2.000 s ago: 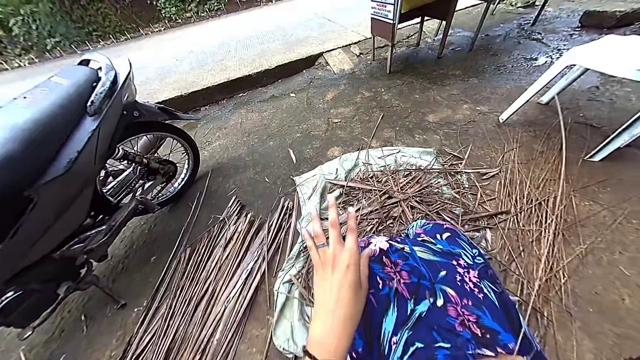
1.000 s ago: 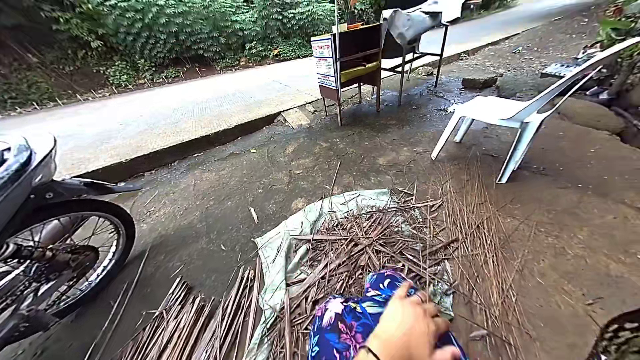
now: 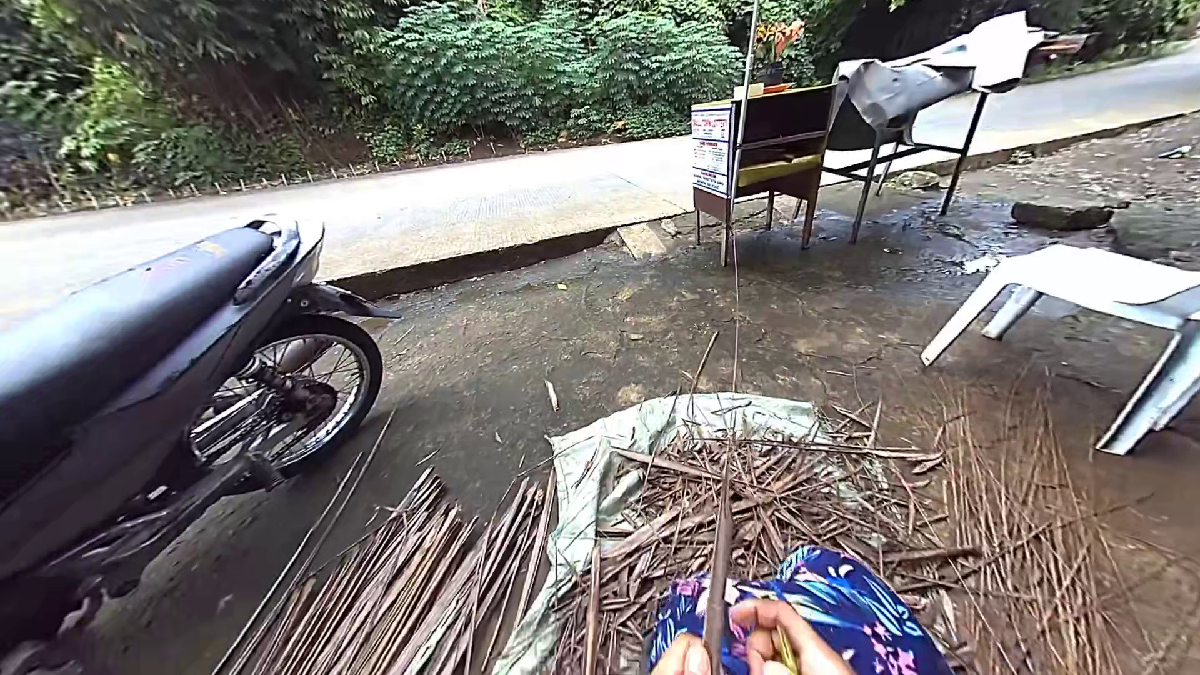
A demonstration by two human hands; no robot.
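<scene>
A long dry brown palm leaflet (image 3: pixel 722 553) stands up from my hands, its thin tip reaching far forward. My left hand (image 3: pixel 682 656) pinches its lower end at the bottom edge. Close beside it, my right hand (image 3: pixel 783 637) holds a small yellow-handled tool (image 3: pixel 786 649), mostly hidden by the fingers, against the leaflet. Both hands are over my lap in blue floral cloth (image 3: pixel 844 609). In front of my knees, brown leaf scraps (image 3: pixel 750 497) lie heaped on a pale green sack (image 3: pixel 600 497). Long dry leaflets (image 3: pixel 403 581) lie at left, and thin stripped midribs (image 3: pixel 1031 525) at right.
A motorcycle (image 3: pixel 169 375) is parked at the left. At the right stands a white plastic chair (image 3: pixel 1097 277). A wooden cabinet (image 3: pixel 783 141) with a printed sign and a cloth-draped metal stand (image 3: pixel 881 150) are near the concrete road (image 3: pixel 469 206).
Both hands are now together at the bottom edge on an upright leaflet; a second ago one hand showed over the lap. The view has swung left again.
</scene>
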